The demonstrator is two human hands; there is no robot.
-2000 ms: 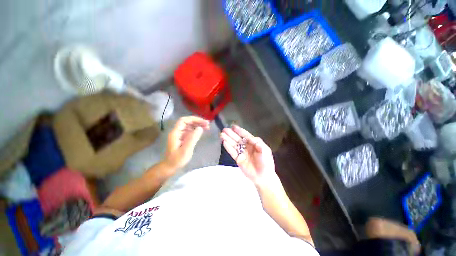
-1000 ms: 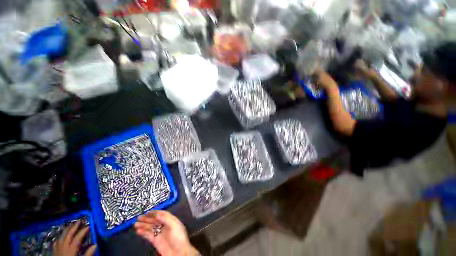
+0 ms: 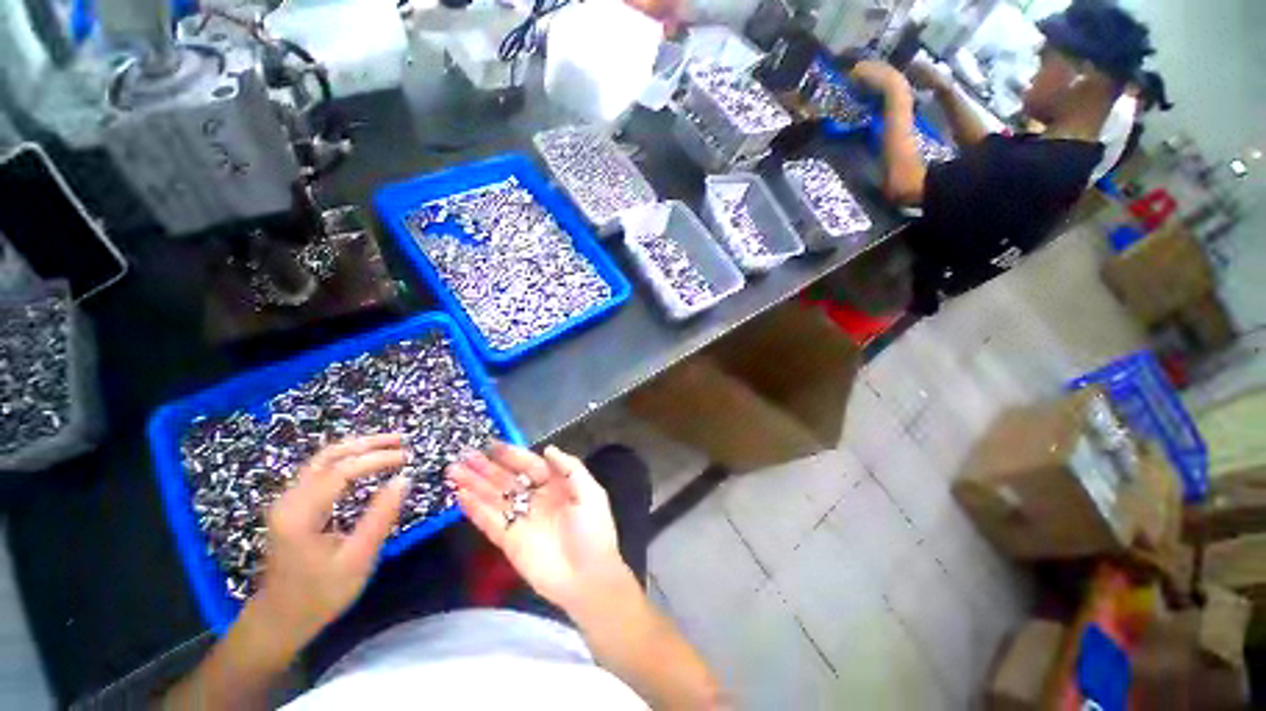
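Observation:
A blue parts tray (image 3: 451,340) full of small metal sleeves (image 3: 375,389) lies in front of me. My left hand (image 3: 331,521) is over the tray with its fingers curved and apart; I see nothing held in it. My right hand (image 3: 555,525) is palm up at the tray's right edge, with several small metal sleeves (image 3: 519,497) on the palm. A second blue tray (image 3: 611,295) with brighter parts lies behind and to the right.
A pneumatic press (image 3: 201,132) stands at the back left on a dark base (image 3: 229,308). A parts box (image 3: 83,410) and phone (image 3: 63,222) are at the left. Clear parts boxes (image 3: 690,306) line the bench. A person (image 3: 993,195) works at the right. Cardboard boxes (image 3: 1027,479) stand on the floor.
The view has swung from the floor and stool to the bench, then left to the nearer tray and press. My left hand stays over that tray; my right palm still carries parts.

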